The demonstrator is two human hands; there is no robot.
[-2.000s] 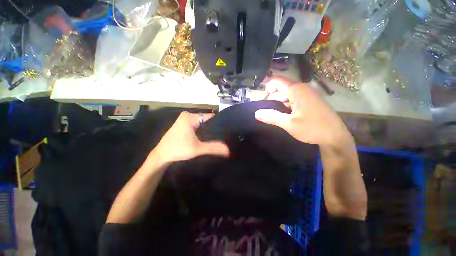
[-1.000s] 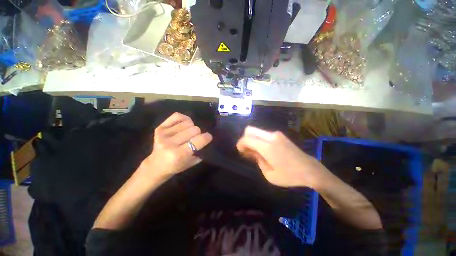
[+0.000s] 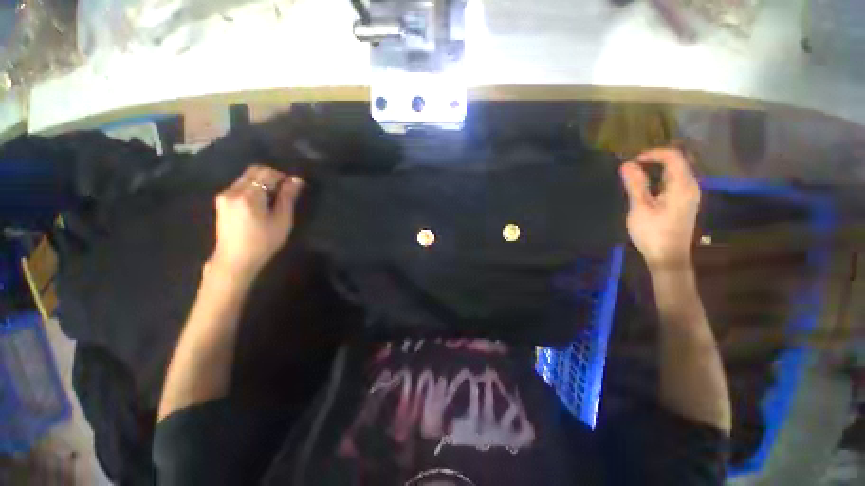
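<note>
A black garment [image 3: 455,195] is stretched flat between my hands, just in front of the table edge. Two gold buttons show on it, one at its middle [image 3: 426,237] and one to the right [image 3: 511,232]. My left hand [image 3: 254,220] pinches the cloth at the left. My right hand [image 3: 664,204] pinches it at the right. The silver work plate [image 3: 418,102] is beyond the cloth, with no cloth on it. The clamp [image 3: 417,33] is above the plate, cut by the top edge.
The pale table [image 3: 569,57] runs across the top. A blue crate [image 3: 820,228] with dark cloth and a small gold button stands at the right. A blue lattice crate side [image 3: 593,351] is near my lap. Another blue crate [image 3: 33,370] is at far left. Plastic bags lie at top left.
My hands have moved apart and spread the cloth, and two gold buttons now show. The view has tilted down, so the machine head and button tray have left the picture.
</note>
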